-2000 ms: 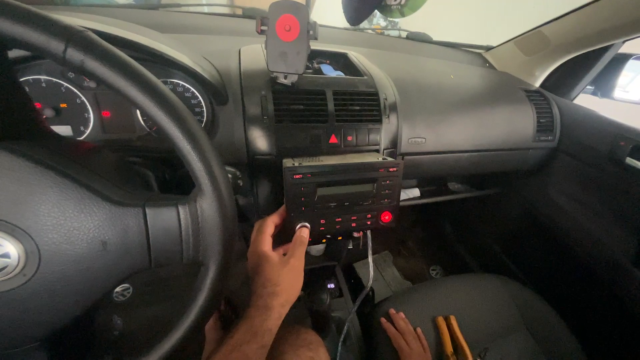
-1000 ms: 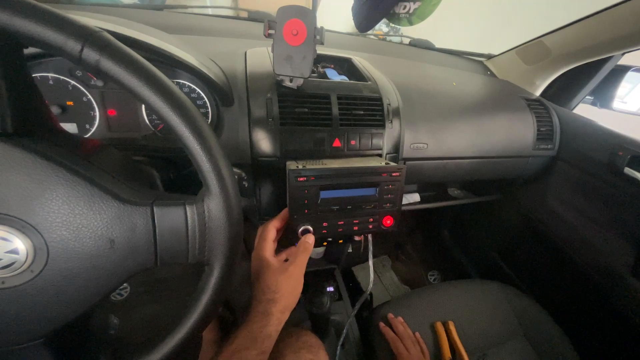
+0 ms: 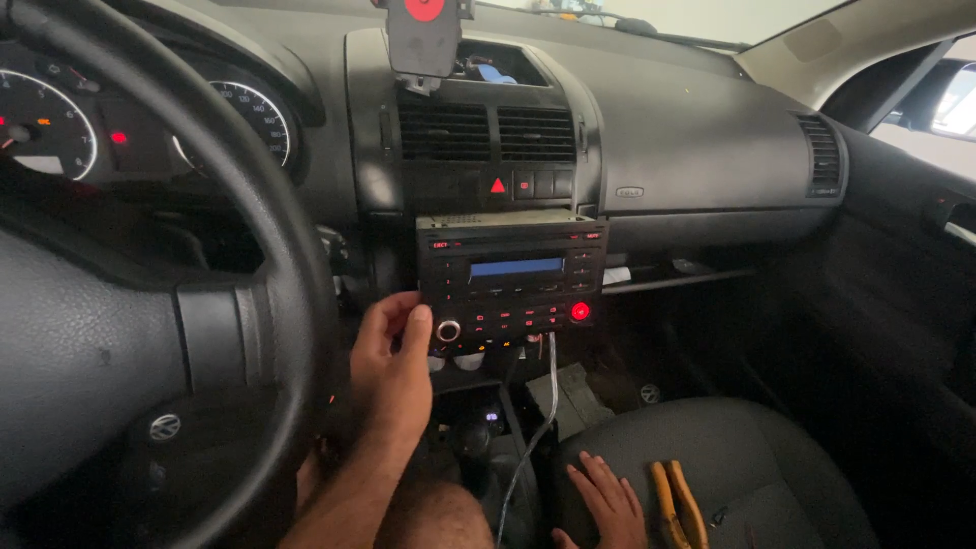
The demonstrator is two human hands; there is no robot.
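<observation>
A car radio (image 3: pixel 518 286) with red-lit buttons and a blue display sits pulled out at the centre of the dashboard, below the air vents. My left hand (image 3: pixel 393 351) grips its lower left edge, the thumb at the front edge beside the round silver-ringed knob (image 3: pixel 448 330) and the fingers partly hidden. My right hand (image 3: pixel 610 499) lies palm down on the passenger seat (image 3: pixel 732 442), fingers a little apart, holding nothing. Just right of it are pliers with yellow handles (image 3: pixel 679 499). A clear-sheathed cable (image 3: pixel 553 389) hangs from below the radio.
The steering wheel (image 3: pixel 293 252) stands at the left, close to my left forearm. A phone holder (image 3: pixel 427 42) is mounted above the vents. The gear lever (image 3: pixel 469 438) is under the radio, and an open storage shelf (image 3: pixel 679 282) lies to its right.
My left thumb has moved off the knob to the radio's left edge. The radio's display, dark two seconds ago, is lit blue. My right hand stays on the seat.
</observation>
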